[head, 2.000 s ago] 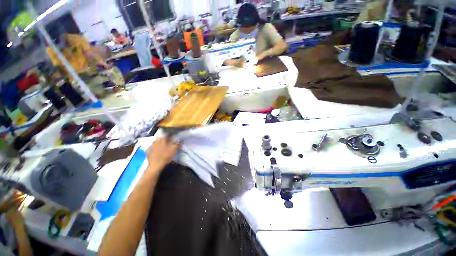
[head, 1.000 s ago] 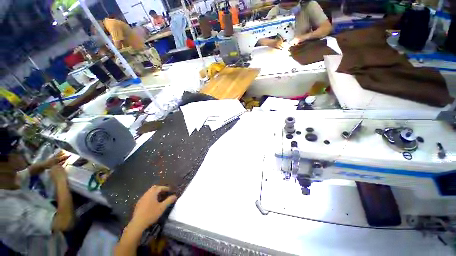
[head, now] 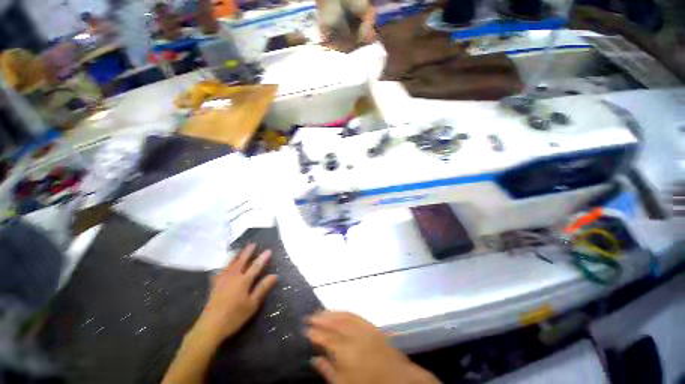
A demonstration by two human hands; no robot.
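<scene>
A dark speckled garment panel (head: 135,307) lies spread on the table left of the lockstitch machine (head: 466,165). White pattern pieces (head: 188,225) lie over its far part. My left hand (head: 236,296) rests on the panel with fingers apart, near the white pieces. My right hand (head: 349,341) is at the panel's right edge, blurred; whether it grips the cloth cannot be told. The presser foot area (head: 334,221) is blurred, with no cloth seen under it.
A smartphone (head: 442,230) lies on the machine bed. Right of it are small metal tools (head: 526,240), yellow and green loops (head: 597,255) and an orange stick (head: 586,219). A wooden board (head: 233,116) and brown cloth (head: 451,67) lie behind.
The view has swung right. My left hand has moved from the panel's near edge up onto the cloth, towards the white pieces. My right hand has come into view.
</scene>
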